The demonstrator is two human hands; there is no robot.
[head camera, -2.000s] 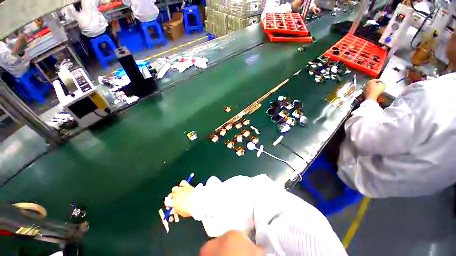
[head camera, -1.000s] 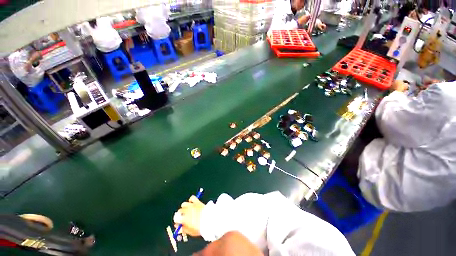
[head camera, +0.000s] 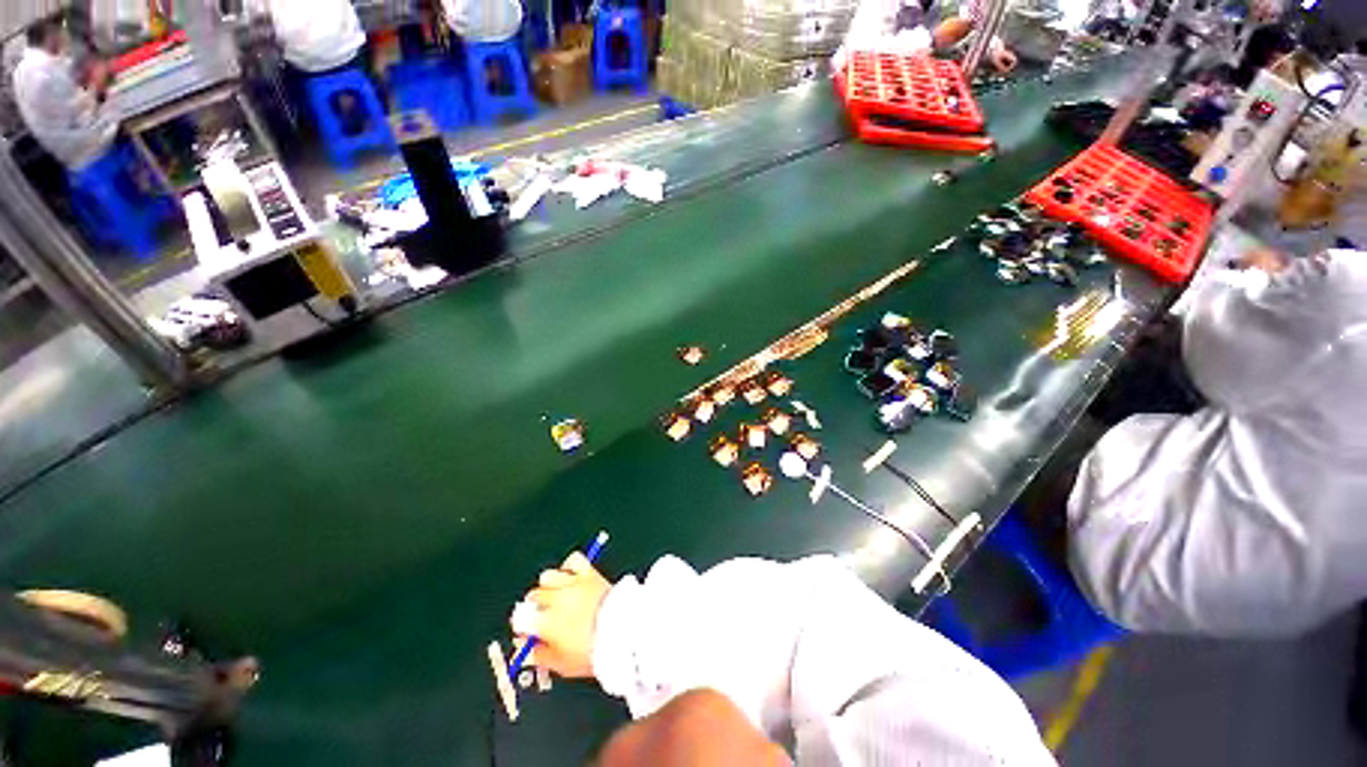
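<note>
My right hand has white covers on its fingertips and holds a blue pen-like tool, whose upper end points up and right. Small pale pieces show under the fingers; what they belong to is hidden. A narrow white strip lies just left of the hand on the green surface. I cannot make out my left hand; a blurred skin-toned shape at the bottom edge is unclear. Copper-coloured blocks stand in rows beyond my right hand. One yellow-marked part lies apart.
Dark modules lie in a cluster beyond the copper blocks. A white cable with a round head runs to the right edge. Red trays stand farther off. A person in white sits at right. Metal equipment fills the lower left.
The camera view has shifted slightly. My right hand stays by the white strip with the blue tool in it. The neighbour at right has shifted posture, and that person's hand is less visible.
</note>
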